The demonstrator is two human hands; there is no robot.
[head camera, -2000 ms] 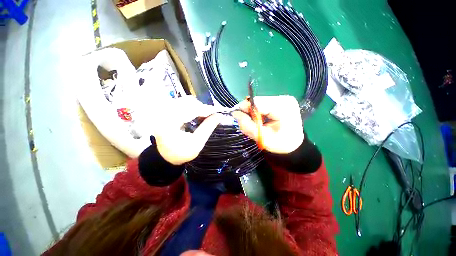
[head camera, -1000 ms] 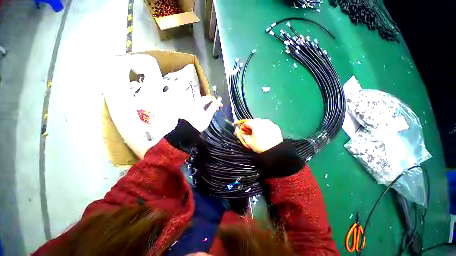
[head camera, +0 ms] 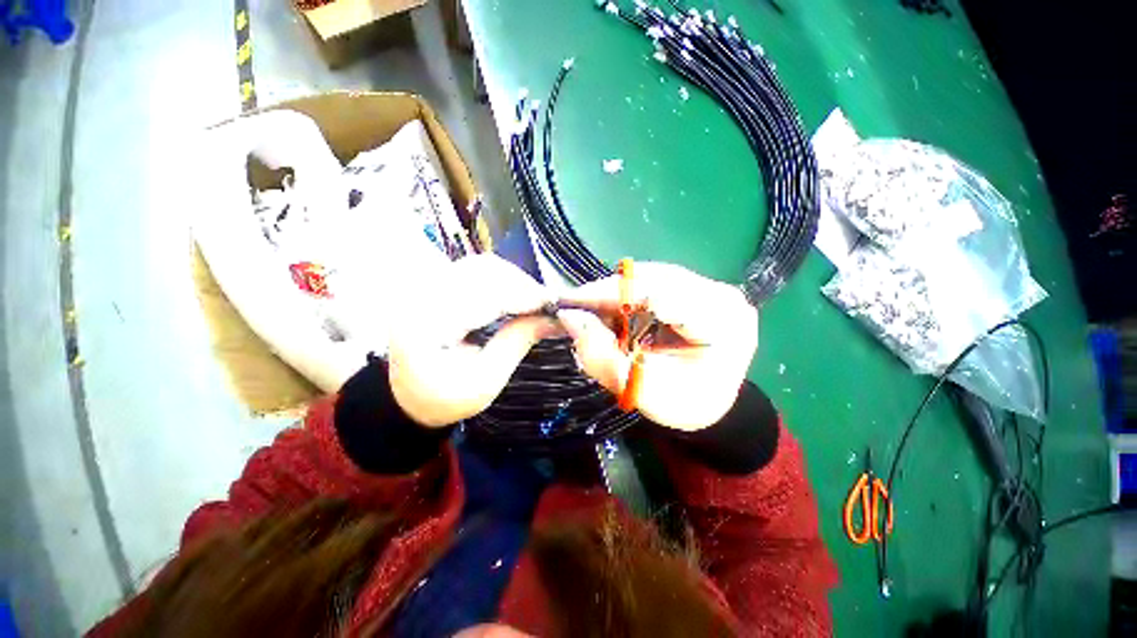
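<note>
My left hand and my right hand meet above the lap, fingertips together on a small dark cable end. Both hands look overexposed. My right hand also holds orange-handled scissors in its palm; their blades are hard to make out. A thick bundle of black cables lies below the hands across the lap. More black cables with whitish tips curve over the green bench, and a smaller group lies at its left edge.
A clear bag of small parts lies on the green bench. Spare orange scissors and loose black leads are at the right. A carton with a white liner stands left of the lap, another carton farther off.
My hands were apart one second ago and are now together at the cable end. The view has shifted, and the bench things appear higher and farther left.
</note>
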